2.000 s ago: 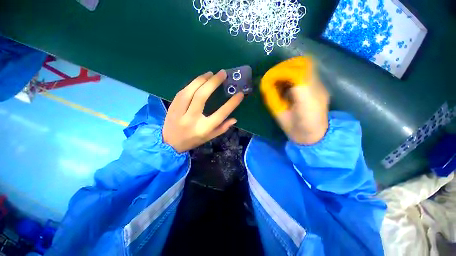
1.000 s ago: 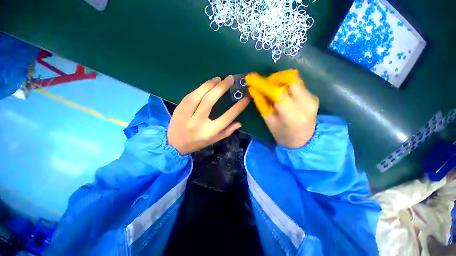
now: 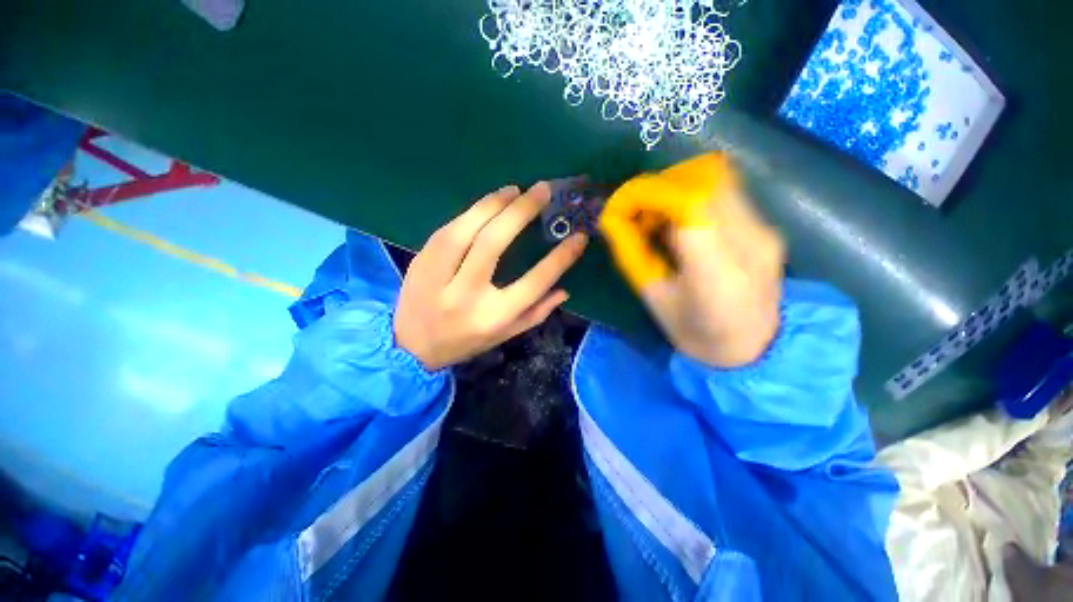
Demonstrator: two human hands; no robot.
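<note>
A small dark grey camera lens plate (image 3: 568, 205) lies on the green bench. A bright ring shows around its lower-left opening; the upper part looks dark and its right edge is partly hidden. My left hand (image 3: 477, 280) is bare and steadies the plate, with fingertips at its left and lower edges. My right hand (image 3: 706, 261) wears orange-yellow finger cots, is blurred and curled, and its fingertips are at the plate's right edge. I cannot tell if they hold anything. A loose pile of thin silver-white rings (image 3: 630, 59) lies beyond the hands.
A white tray (image 3: 955, 139) with many small blue pieces (image 3: 865, 88) is at the far right. A perforated strip (image 3: 965, 335) lies at right, beside a blue object (image 3: 1035, 367). Another grey plate (image 3: 218, 9) is at the top left edge. Cream cloth (image 3: 982, 506) is at lower right.
My right hand moved onto the plate, then back slightly right, fingers curled. The bright ring seen at the plate's upper opening no longer shows clearly. My left hand and the plate shifted slightly right.
</note>
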